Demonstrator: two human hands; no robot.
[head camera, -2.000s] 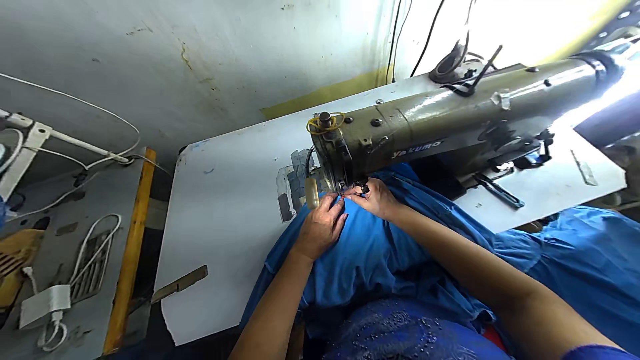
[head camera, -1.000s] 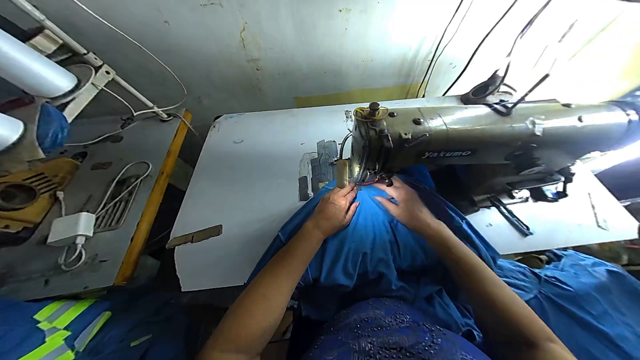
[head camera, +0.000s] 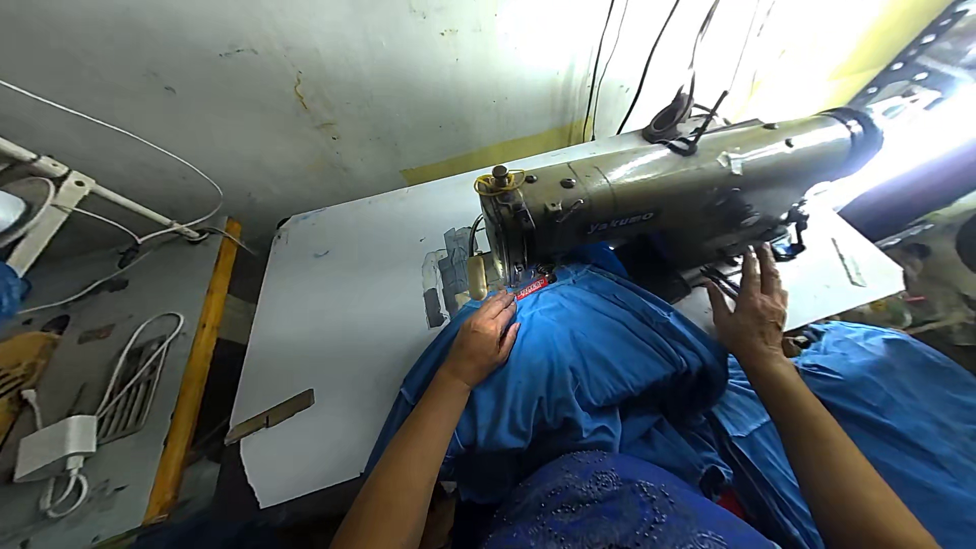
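Observation:
A Yakumo sewing machine (head camera: 656, 198) stands on the white table, its needle end over a blue fabric garment (head camera: 564, 366). Beside the presser foot a small red label (head camera: 532, 287) lies on the cloth. My left hand (head camera: 484, 335) rests flat on the fabric just left of the label, fingertips close to the needle area. Under the machine's right part, my right hand (head camera: 751, 309) is raised with fingers spread, near a lever and the dark scissors-like tool (head camera: 720, 280); whether its fingertips touch the machine is unclear.
Blue cloth (head camera: 900, 404) spreads at the right. A broken wooden strip (head camera: 271, 417) lies on the white tabletop (head camera: 335, 305). At the left are a yellow wooden bar (head camera: 194, 374) and a white adapter (head camera: 57, 448) with cables. Behind the table rises a wall.
My right hand has moved right, away from the needle area to beneath the machine's right part. My left hand stays by the needle. The red label now shows beside the presser foot.

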